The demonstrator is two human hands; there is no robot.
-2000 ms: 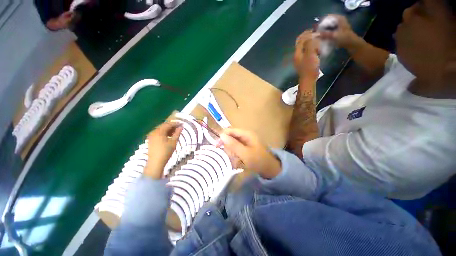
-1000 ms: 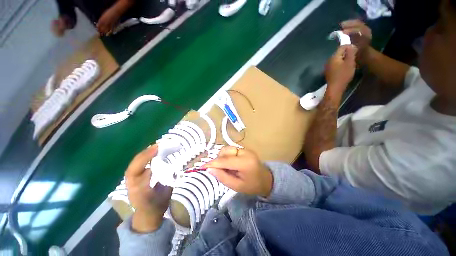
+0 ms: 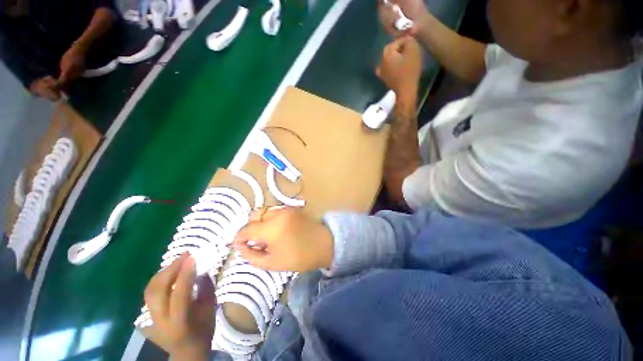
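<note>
White curved arm shells (image 3: 243, 292) lie nested in two rows on cardboard. My left hand (image 3: 180, 303) is over the rows' lower left, its fingers closed on a white shell piece (image 3: 203, 259) that blends with the arcs behind it. My right hand (image 3: 285, 240) is to its right, fingertips together near the piece; whether they pinch a wire or small part is unclear. Beyond it an open white housing half (image 3: 290, 168) with a blue battery cell (image 3: 273, 160) and a thin dark wire lies on the cardboard, beside a loose white arc (image 3: 275, 189).
A joined white subassembly (image 3: 92, 248) with a red wire lies on the green belt (image 3: 169, 134); more white pieces lie farther up. A coworker in a white shirt (image 3: 507, 148) works at right near a white housing (image 3: 378, 111). Another person's hands (image 3: 70, 67) are across the belt.
The view has shifted, so the belt and cardboard appear farther left. My hands are lower over the rows, with the white piece still between them. The red wire at my right fingertips no longer shows clearly.
</note>
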